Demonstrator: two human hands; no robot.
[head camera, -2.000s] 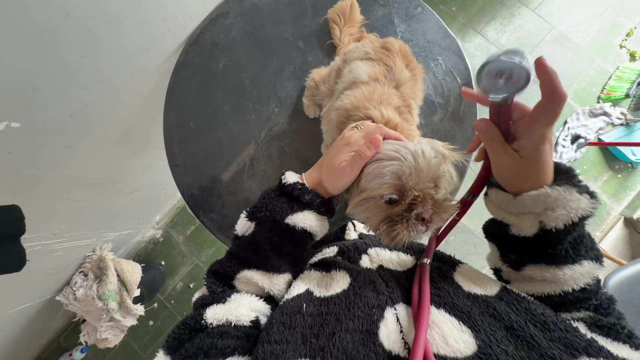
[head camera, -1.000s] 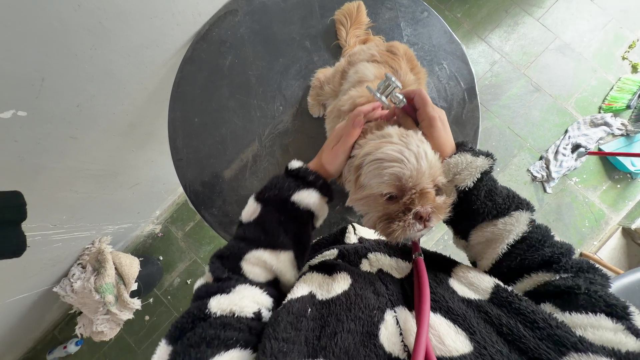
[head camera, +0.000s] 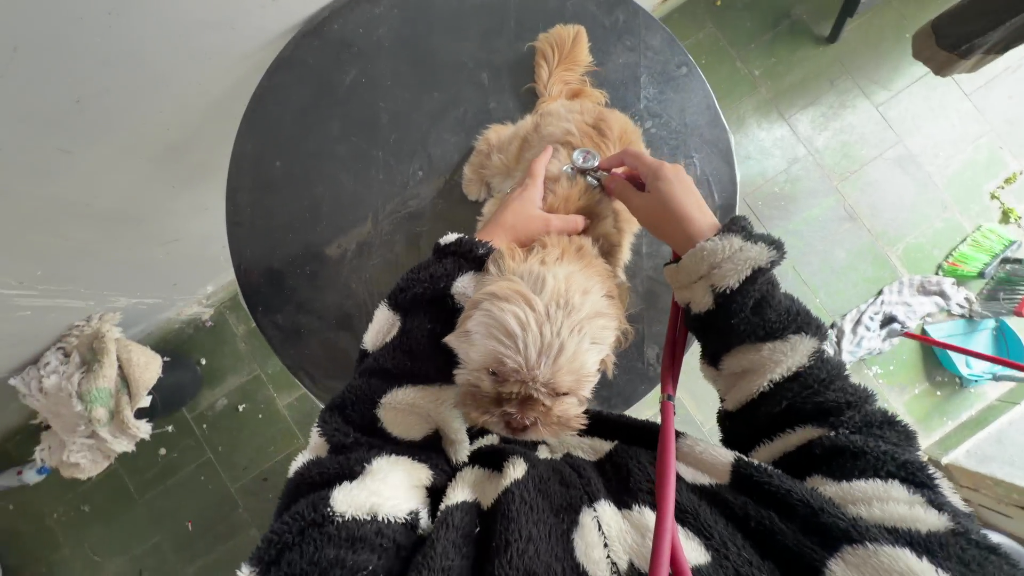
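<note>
A small tan, long-haired dog (head camera: 536, 344) lies on a round dark table (head camera: 344, 160), its head against my black-and-white fleece top and its tail toward the far edge. My left hand (head camera: 532, 210) rests on the dog's back just behind the head, thumb and fingers apart, part of it sunk in the fur. Between the fingers of my right hand (head camera: 660, 196) is the metal chest piece of a stethoscope (head camera: 586, 160), at the middle of the dog's back. Whether it presses on the fur I cannot tell. The red stethoscope tubing (head camera: 667, 448) runs down from my right wrist over my top.
Crumpled cloths (head camera: 88, 392) stand at the left on the green tiled floor (head camera: 240, 424), beside the pale wall (head camera: 104, 160). At the right lie a green-bristled broom head (head camera: 978, 250), a patterned cloth (head camera: 896, 312) and a blue dustpan (head camera: 972, 348) with a red handle across it.
The stethoscope's chest piece, raised beside the dog at first, has come down onto its back and moved farther toward the tail. My left hand has gone from the dog's head to its back.
</note>
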